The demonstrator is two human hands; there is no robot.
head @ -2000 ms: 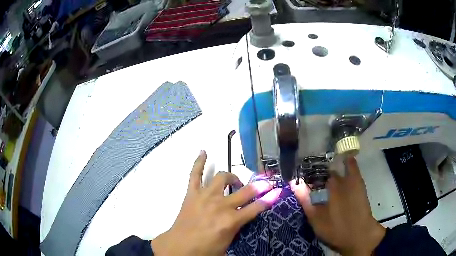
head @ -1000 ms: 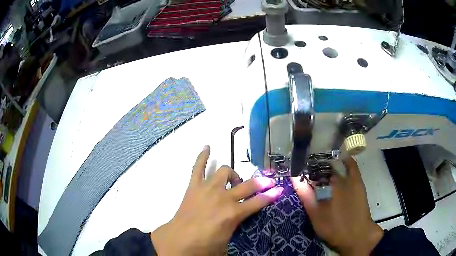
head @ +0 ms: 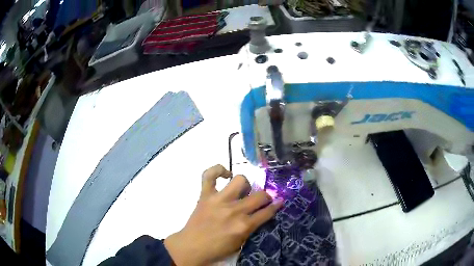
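Observation:
The dark navy patterned fabric (head: pixel 299 228) lies under the head of the white and blue sewing machine (head: pixel 296 91) and runs down to the lower edge. It looks purple near the pink-violet lamp glow. My left hand (head: pixel 221 223) lies palm down on the fabric's left side, its fingertips on the cloth just below the presser foot area. Its fingers are partly spread. The needle area is blurred. My right hand is not in the picture. Grey-blue curved cut pieces (head: pixel 124 156) lie on the table left of the machine.
The white table (head: pixel 171 228) bears a black phone (head: pixel 403 171) under the machine arm. A bent black wire (head: pixel 231 150) stands left of the head. Behind are a grey bin (head: pixel 117 52), red striped cloth (head: pixel 182 31) and another container (head: pixel 322 23).
My right hand has left the machine and gone out of the picture. My left hand stays on the fabric, its index finger more bent. The view has shifted, showing more of the machine's right side.

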